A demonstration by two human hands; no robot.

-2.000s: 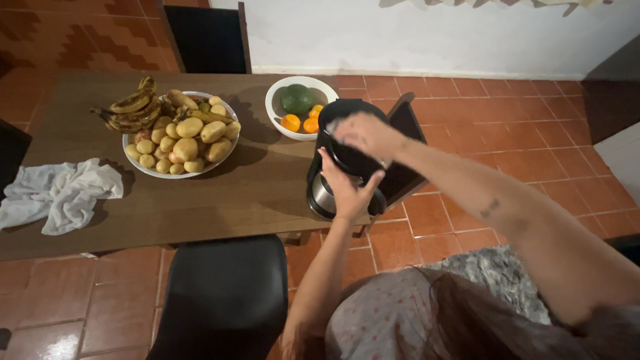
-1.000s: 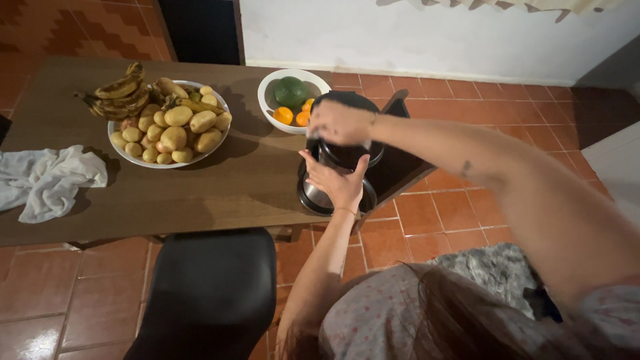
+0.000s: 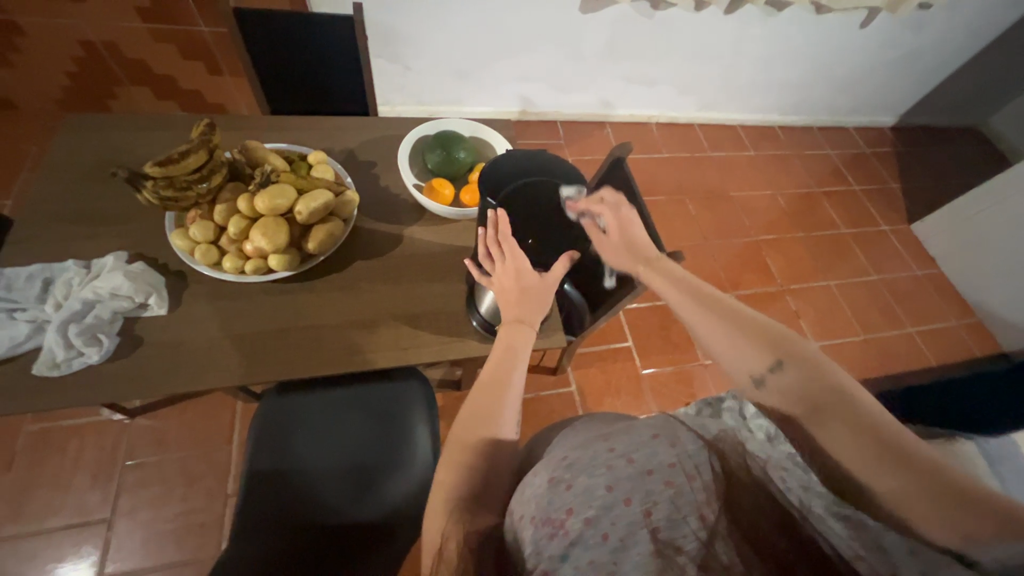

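A black coffee maker (image 3: 534, 172) with a steel carafe (image 3: 486, 304) low in its body stands at the table's right end. My left hand (image 3: 516, 280) lies with fingers spread against the near side of its black upper part. Pinched in my right hand (image 3: 614, 228) is a small whitish cloth (image 3: 573, 200), at the right rim of the round black opening. A strip of the cloth seems to hang below my right hand. The carafe is partly hidden by my left hand.
Left of the appliance, a white bowl (image 3: 410, 164) holds an avocado and oranges. A wide dish (image 3: 264, 278) of potatoes and bananas and a crumpled white cloth (image 3: 96, 308) lie farther left. A black chair (image 3: 340, 464) stands at the near edge, another chair (image 3: 620, 172) at the right end.
My right hand has moved from over the top of the appliance to its right rim, and the whitish cloth now shows in it. My left hand stays against the appliance.
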